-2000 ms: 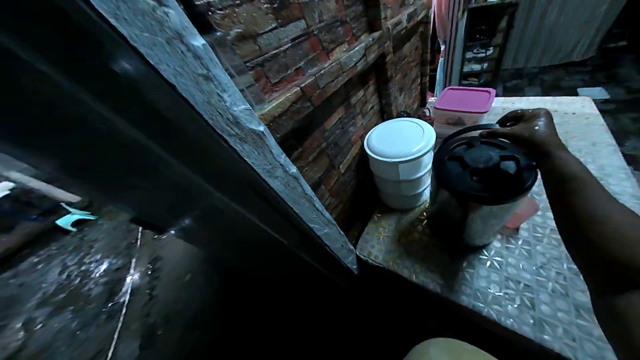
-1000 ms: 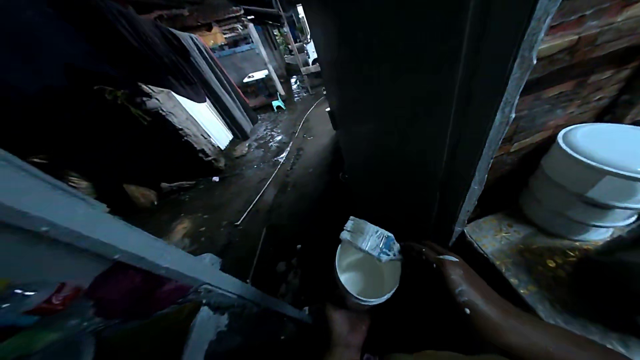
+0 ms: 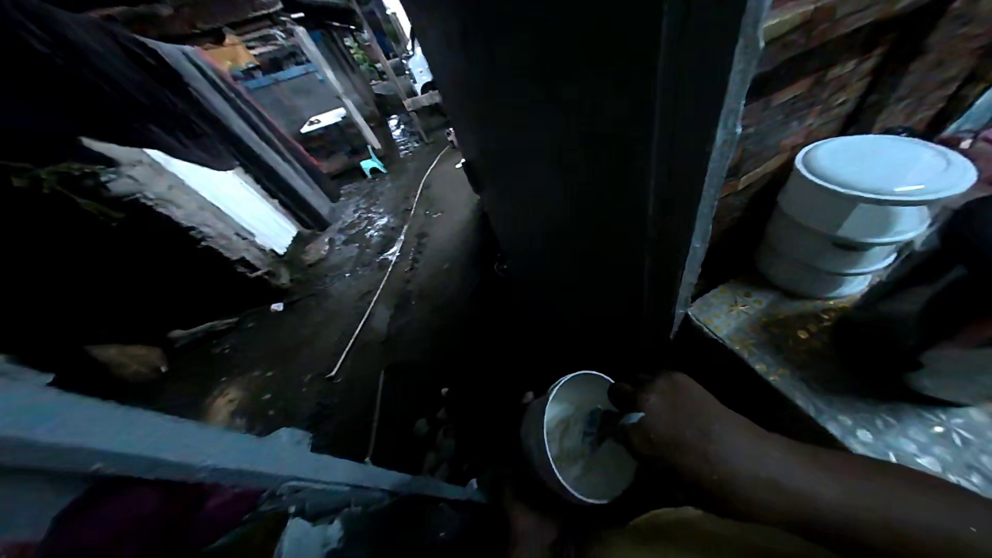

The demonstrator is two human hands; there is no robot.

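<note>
A white cup-like container (image 3: 570, 473) with pale contents stands tilted at the lower middle of the head view. Around its lower left side is my left hand (image 3: 531, 504), mostly lost in shadow, with a fingertip showing at the rim. My right hand (image 3: 670, 411) is closed at the container's right rim, gripping a small utensil that reaches inside; its kind cannot be told. To the right, a lidded white round container (image 3: 860, 209) sits on the patterned tabletop (image 3: 821, 403). A dark-topped container (image 3: 945, 372) is partly in view at the right edge.
A dark door panel (image 3: 573, 194) rises ahead, beside a brick-patterned wall (image 3: 821, 85). Left of it, a wet dirt path (image 3: 341, 271) has a long thin line (image 3: 387, 271) lying along it. A pale ledge (image 3: 194, 442) crosses the lower left. A small turquoise stool (image 3: 372, 164) stands farther off.
The right hand was at the black-lidded container two seconds ago; now it is at the white container's rim. A packet-like item seen at that rim one second ago is no longer there. The view swung left.
</note>
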